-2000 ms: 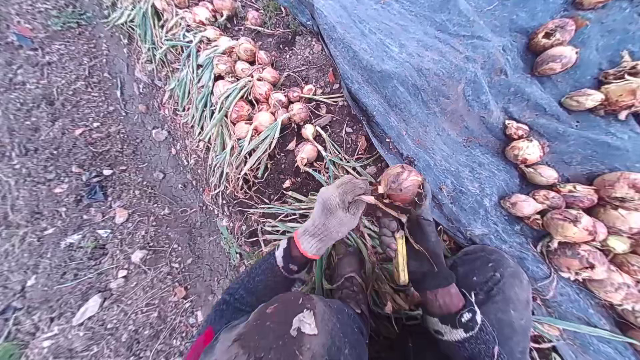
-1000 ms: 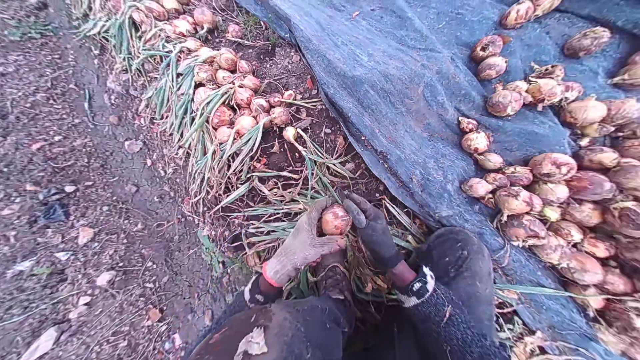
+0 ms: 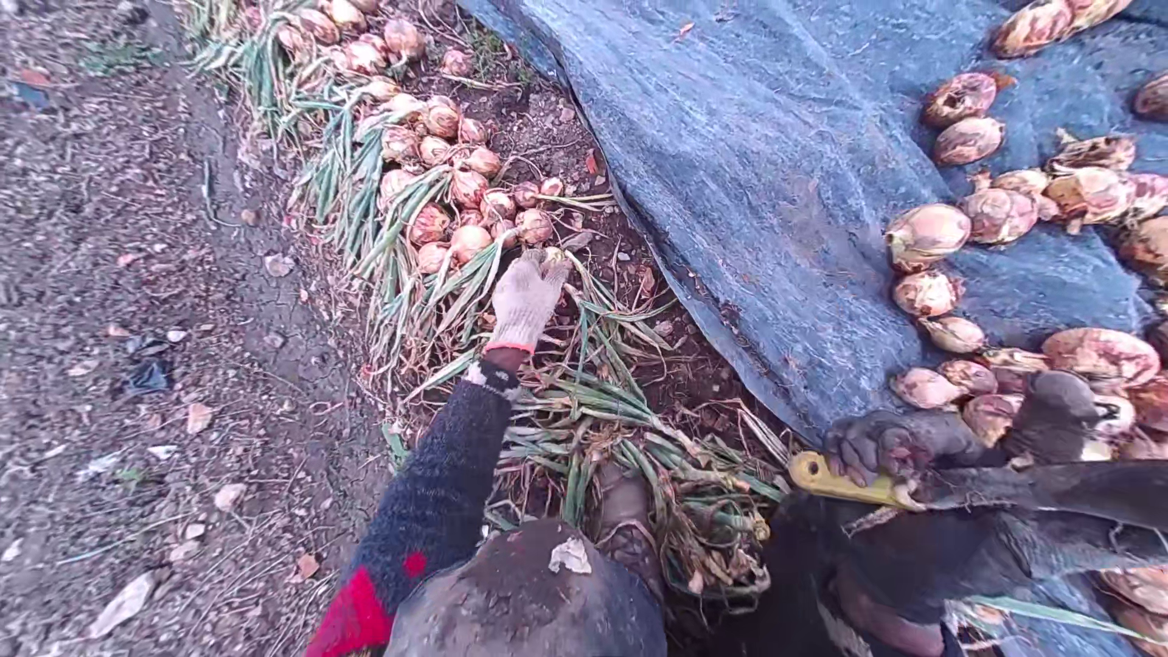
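My left hand, in a pale knit glove with a red-edged cuff, reaches to the near end of the onion row. Its fingers close around a small onion, mostly covered by the glove. At the right, above the tarp's edge, my right hand in a dark, soiled glove holds a knife by its yellow handle. The dark blade points right. Just beyond that hand lie trimmed onions on the blue tarp.
Onions with green tops lie in a row on the soil. Cut onion leaves are heaped around my shoe, between my knees. Bare ground with stones and debris runs along the left.
The onion that both hands held one second ago is out of them. My left hand has moved forward to the row; my right hand has moved right, over the tarp.
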